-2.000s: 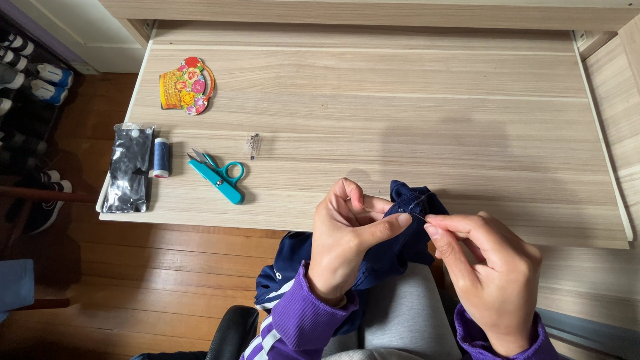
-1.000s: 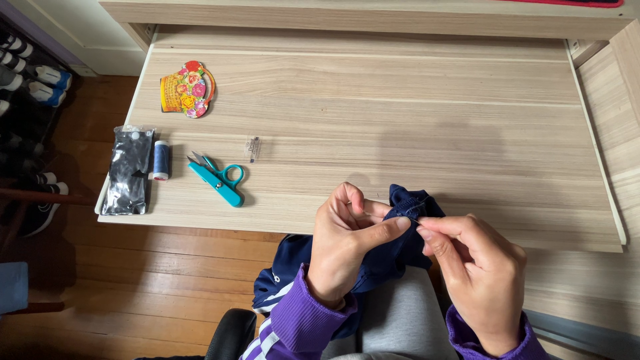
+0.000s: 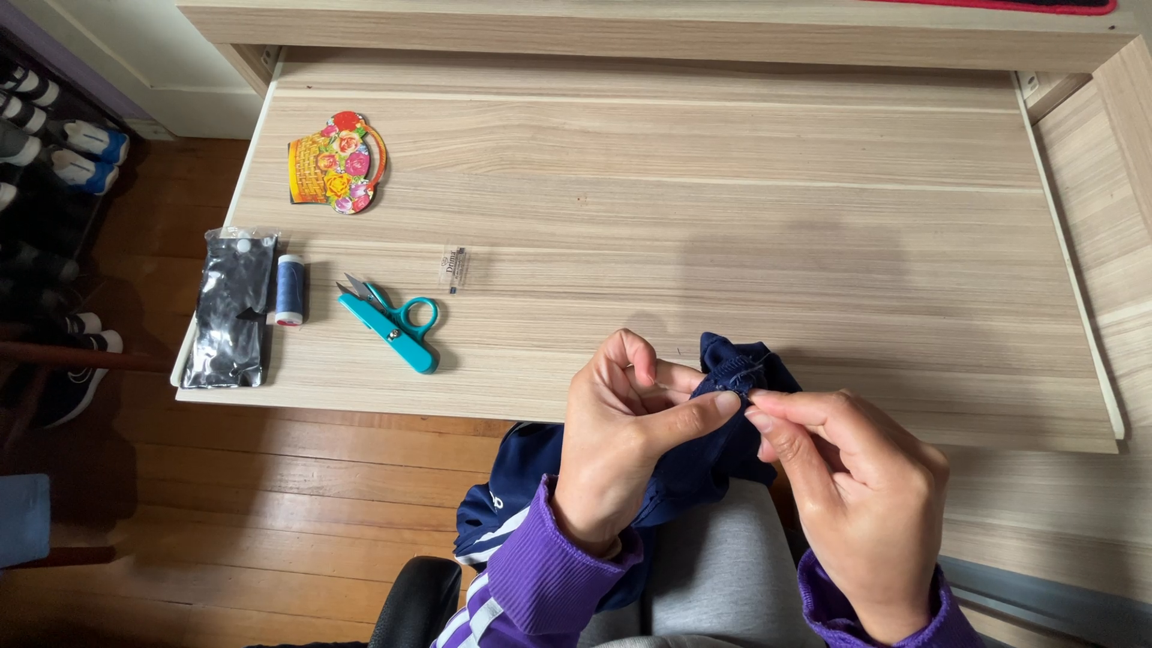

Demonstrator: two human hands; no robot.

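Note:
My left hand (image 3: 630, 423) pinches a bunched part of a navy blue garment (image 3: 720, 450) between thumb and fingers at the front edge of the pull-out shelf. The fingertips of my right hand (image 3: 846, 477) are closed together at the stitched edge of that fabric, right beside the left thumb; whether a needle is between them cannot be made out. The rest of the garment, with white stripes, hangs over my lap. Teal thread snips (image 3: 389, 326) lie to the left on the shelf, near a blue thread spool (image 3: 290, 290) and a small clear plastic piece (image 3: 454, 270).
A black plastic packet (image 3: 229, 310) lies at the left edge of the wooden shelf (image 3: 630, 180). Behind it is a flower-basket-shaped item (image 3: 337, 164). Shoes (image 3: 85, 153) stand on a rack at far left, and a black chair armrest (image 3: 418, 598) is below.
Two seconds ago my right fingertips were slightly apart from the left thumb; they have since come in against the fabric beside it. The left hand keeps its hold.

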